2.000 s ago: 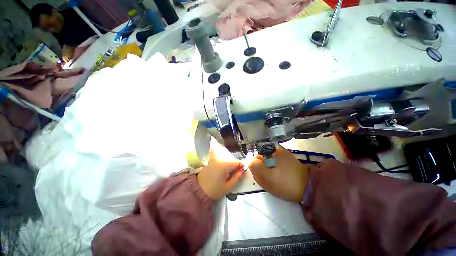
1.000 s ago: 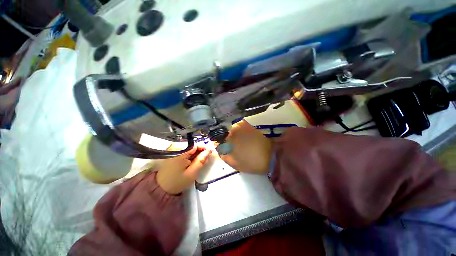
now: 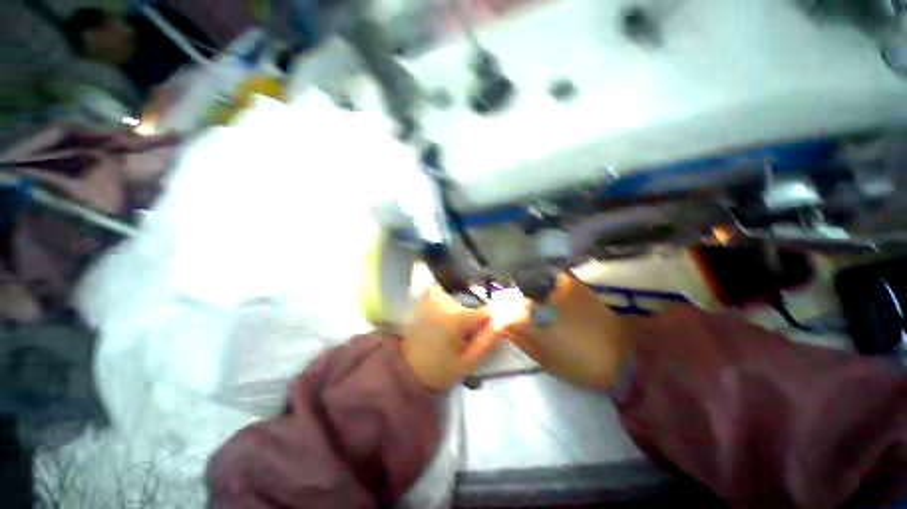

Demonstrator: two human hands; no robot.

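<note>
The frame is blurred. My left hand (image 3: 440,340) and my right hand (image 3: 582,338) meet at the needle area of the sewing machine (image 3: 636,109), under a bright glare. My left fingertips are pinched together left of the needle; what they pinch is lost in the glare. My right hand is right of the needle, its fingertips partly hidden by the grey-blue knob-like piece (image 3: 544,314). A large overexposed heap of white fabric (image 3: 269,229) lies left of my hands.
A cream tape roll (image 3: 374,280) stands left of the needle. Blue-handled snips (image 3: 641,298) lie behind my right wrist. A dark phone (image 3: 751,270) and a black device (image 3: 870,308) are at the right. A person (image 3: 99,60) is at the far upper left.
The camera view has swung, so the machine and hands sit farther right in the picture, and the white heap shows more. Both hands remain at the needle.
</note>
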